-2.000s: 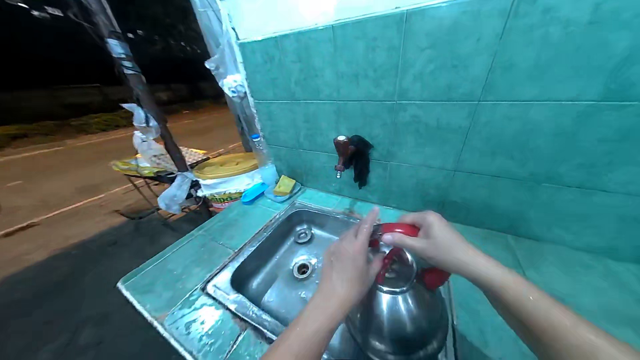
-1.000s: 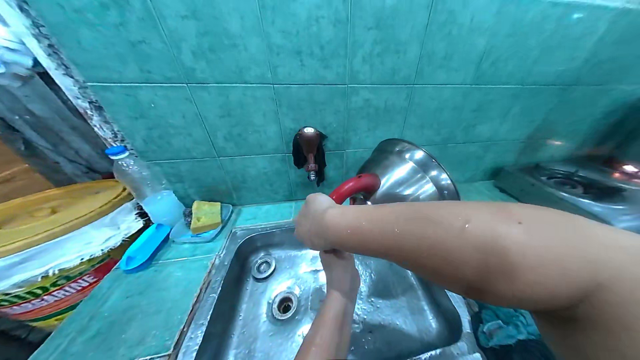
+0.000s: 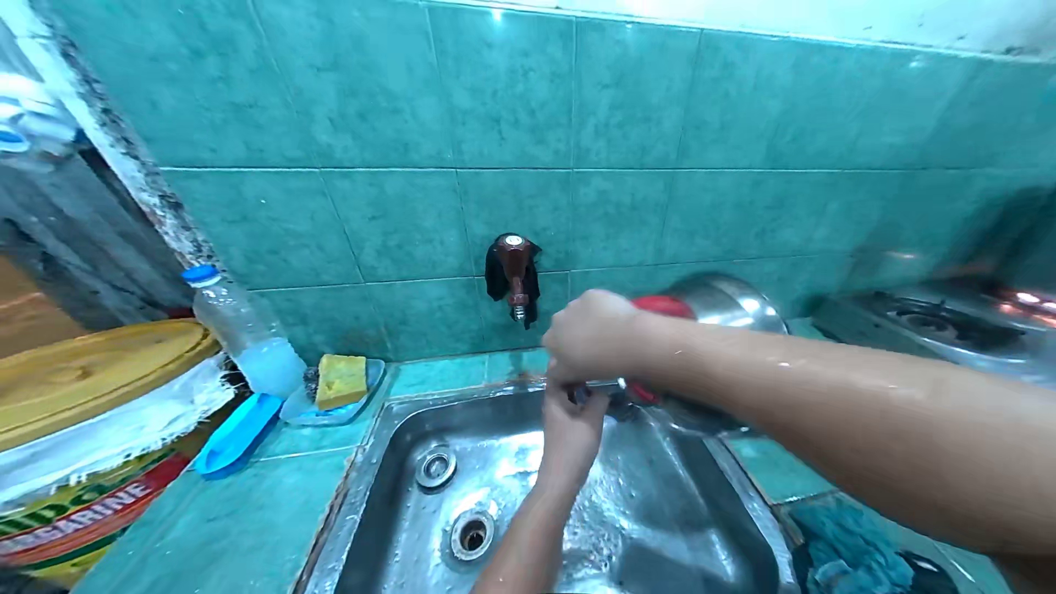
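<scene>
A stainless steel kettle (image 3: 726,304) lies tilted at the sink's back right corner, partly hidden behind my right forearm. My right hand (image 3: 596,337) is closed in a fist at the end of its red handle (image 3: 664,308). Just below it is my left hand (image 3: 576,417), fingers curled close to a small dark part near the handle; whether it grips that part is unclear. Both hands are over the back of the steel sink (image 3: 379,462). In the wet basin are a drain hole (image 3: 473,536) and a round metal strainer (image 3: 436,468).
A brown faucet (image 3: 515,276) juts from the green tiled wall. To the left are a yellow sponge (image 3: 341,381) on a dish, a blue brush (image 3: 238,433), a plastic bottle (image 3: 252,330) and a yellow-lidded tub (image 3: 99,371). A gas stove (image 3: 949,326) and wet cloth (image 3: 854,544) are at right.
Two seconds ago the kettle was upright over the sink with both hands at its top; now it is tilted at the back right. The view has swung toward the wall.
</scene>
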